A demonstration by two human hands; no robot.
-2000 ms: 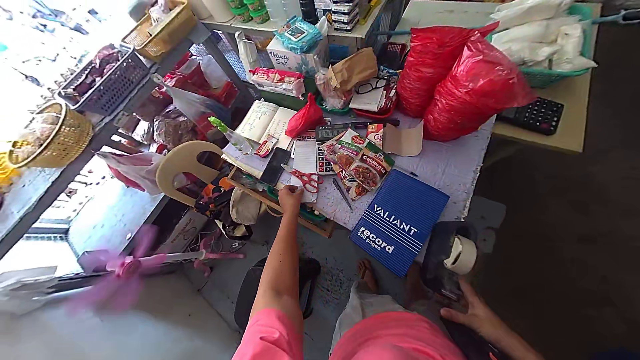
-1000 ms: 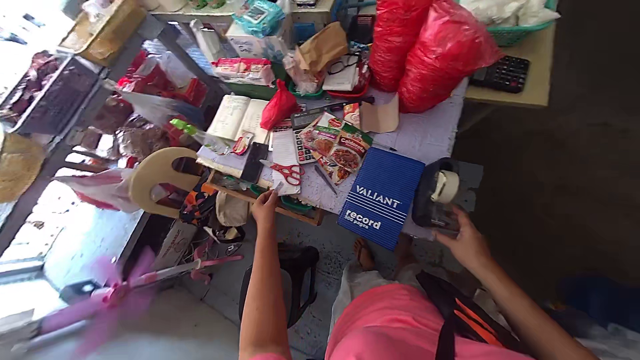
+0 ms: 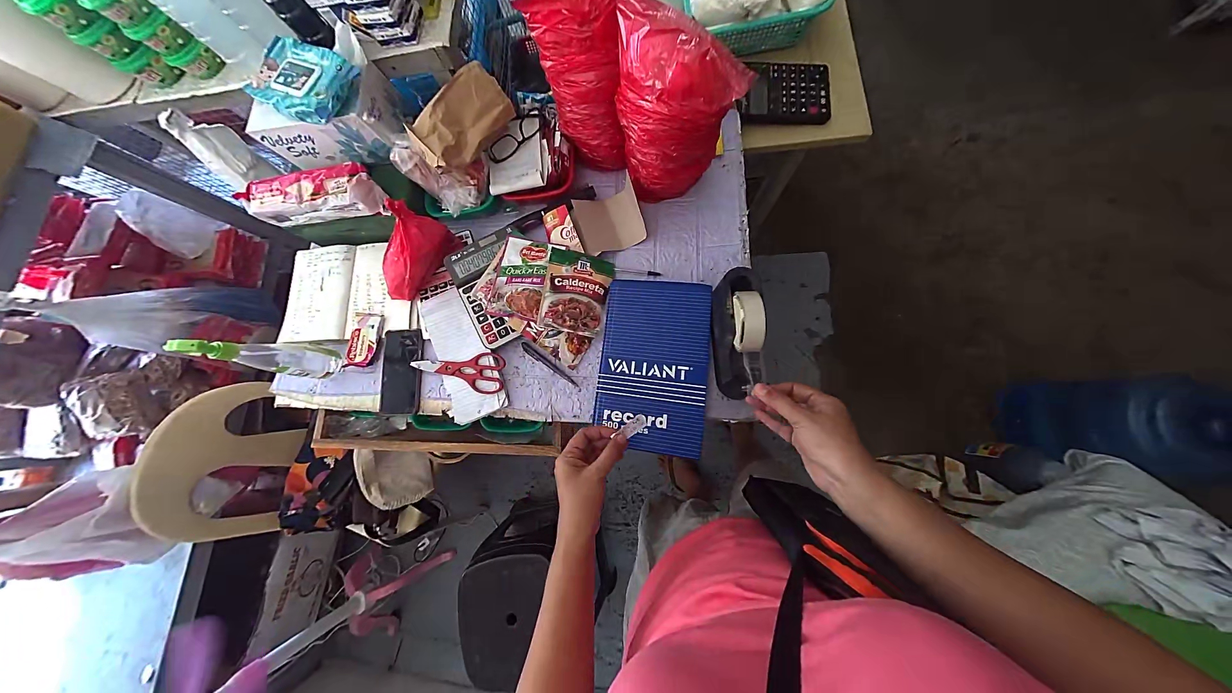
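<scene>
My left hand (image 3: 589, 462) pinches a small piece of clear tape (image 3: 630, 427) over the lower edge of a blue record book (image 3: 656, 337). My right hand (image 3: 807, 423) holds the loose end of the tape at the near end of a black tape dispenser (image 3: 736, 332), which stands beside the book at the table's right edge. Red-handled scissors (image 3: 472, 372) lie on white paper to the book's left, next to a dark phone (image 3: 400, 371). Recipe mix packets (image 3: 575, 294) lie partly over a desk calculator (image 3: 481, 289). A pen (image 3: 550, 363) rests below them.
Red plastic bags (image 3: 664, 106) stand at the table's back, near a second calculator (image 3: 787, 93). An open notebook (image 3: 322, 294) and a small red bag (image 3: 414, 250) are at the left. A drawer (image 3: 438, 438) juts out below the table edge, beside a beige chair (image 3: 159, 462).
My left hand has moved from the scissors and drawer area to the record book's lower edge, now with tape in its fingers. My right hand is now at the dispenser's tape end.
</scene>
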